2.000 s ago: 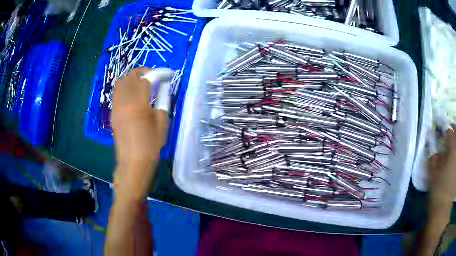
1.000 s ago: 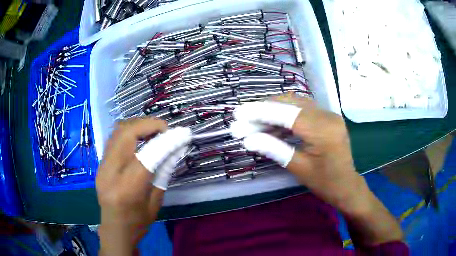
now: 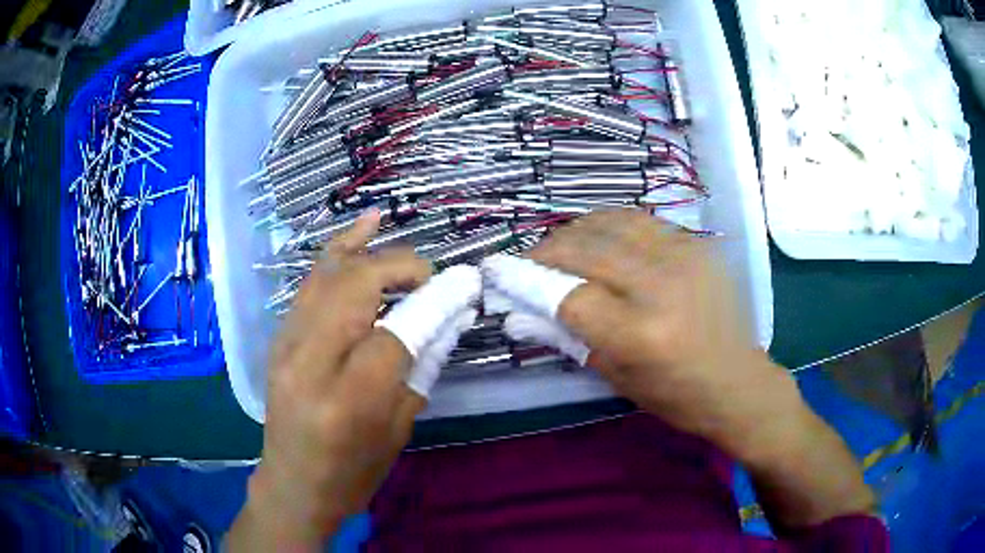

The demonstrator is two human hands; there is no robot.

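Note:
My left hand [image 3: 351, 346] and my right hand [image 3: 648, 308] meet over the near part of the central bin [image 3: 756, 292]. White finger cots cover the thumb and a finger of each hand, and their tips are pinched together. What lies between the fingertips is hidden; a small dark spot shows where they meet. Under and beyond the hands, silver tubular units [image 3: 589, 151] with dark collars and red wires fill the bin.
The blue tray [image 3: 167, 238] with thin rods [image 3: 103, 227] stands at the left. The white-parts tray [image 3: 875, 246], heaped with white pieces [image 3: 864, 119], stands at the right. The upper bin [image 3: 205, 27] shows at the top left. The bench's curved edge runs in front.
My left hand reached over the blue tray, then came to the bin. My right hand came from the right. A thin light rod showed between the fingertips one second ago; now the fingertips have closed together.

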